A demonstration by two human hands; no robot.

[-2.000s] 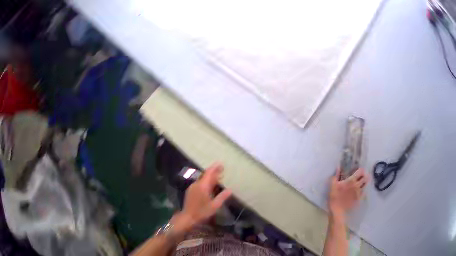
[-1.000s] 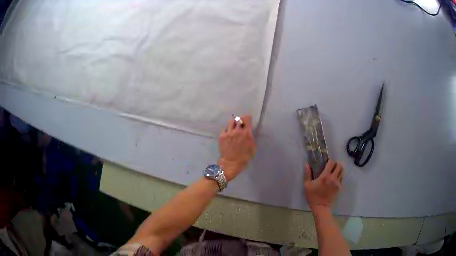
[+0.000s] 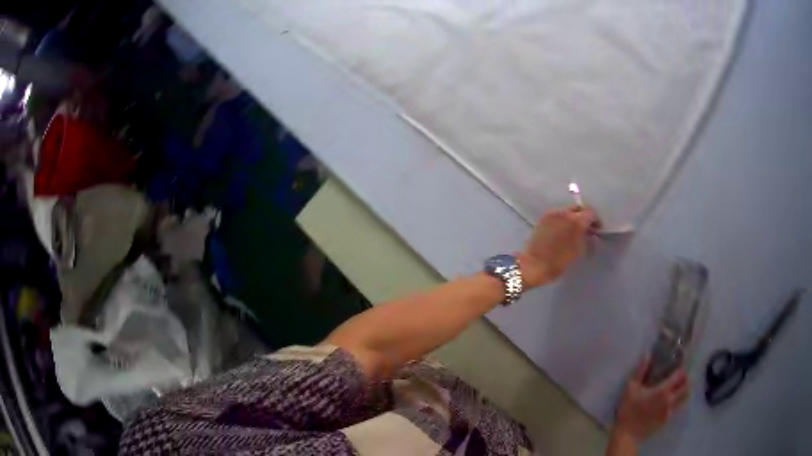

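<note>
The off-white fabric [image 3: 534,98] lies on the pale table [image 3: 356,125], its near corner pointing toward me. My left hand [image 3: 563,239], with a wristwatch, is at that corner with its fingers closed on the fabric edge; the corner looks slightly lifted. A small white stick with a bright tip, possibly a cigarette [image 3: 575,194], stands out from its fingers. My right hand [image 3: 653,401] is closed around the near end of a grey mottled metal bar [image 3: 678,312] on the table. Black shears [image 3: 752,349] lie to the right of the bar.
The table's yellowish board edge [image 3: 356,236] runs diagonally below my left forearm. At left, the dark green floor [image 3: 258,169] holds blue pieces, a red item [image 3: 80,158], and grey and white crumpled pieces [image 3: 133,325].
The view has turned toward the left floor. My left hand has gone from lying over the fabric corner to gripping its edge. My right hand remains on the metal bar.
</note>
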